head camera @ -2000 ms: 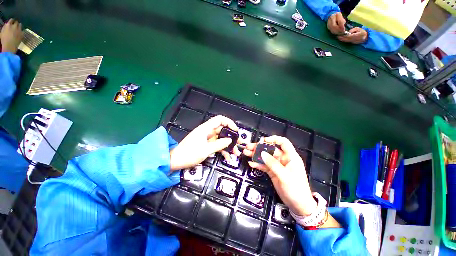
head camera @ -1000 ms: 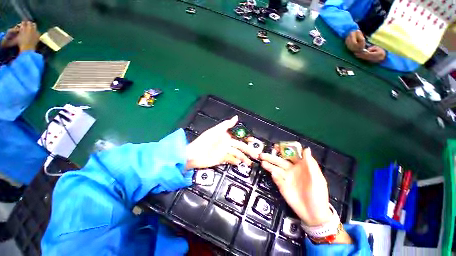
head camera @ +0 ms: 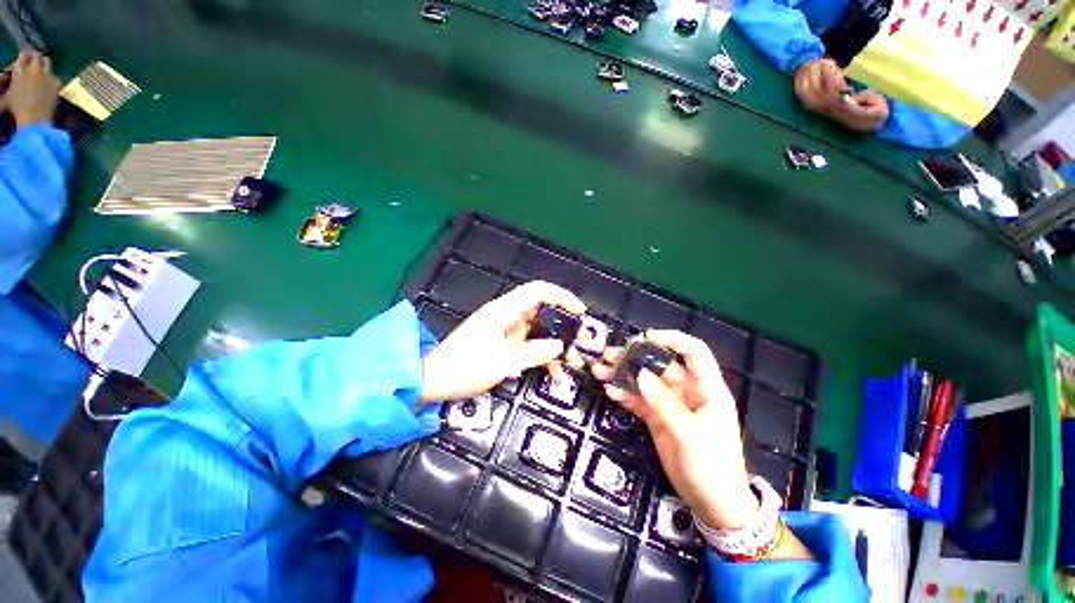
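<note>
My left hand holds a dark square watch body between thumb and fingers, its dark face up. My right hand holds a second square watch body, dark and greyish, with the thumb on its face. Both hands are over the middle of the black blister tray. Several white or black units lie in its pockets, such as a white unit and another near the left. The hands partly hide the pockets beneath them.
A ribbed tan sheet with a dark unit, a foil packet and a power strip lie left. A blue pen bin and green basket stand right. Coworkers' hands show across the bench and at far left.
One second ago the palms were turned up with green-lit round areas showing on both units. Now the hands are turned over and thumbs lie on the dark faces. The view has shifted slightly.
</note>
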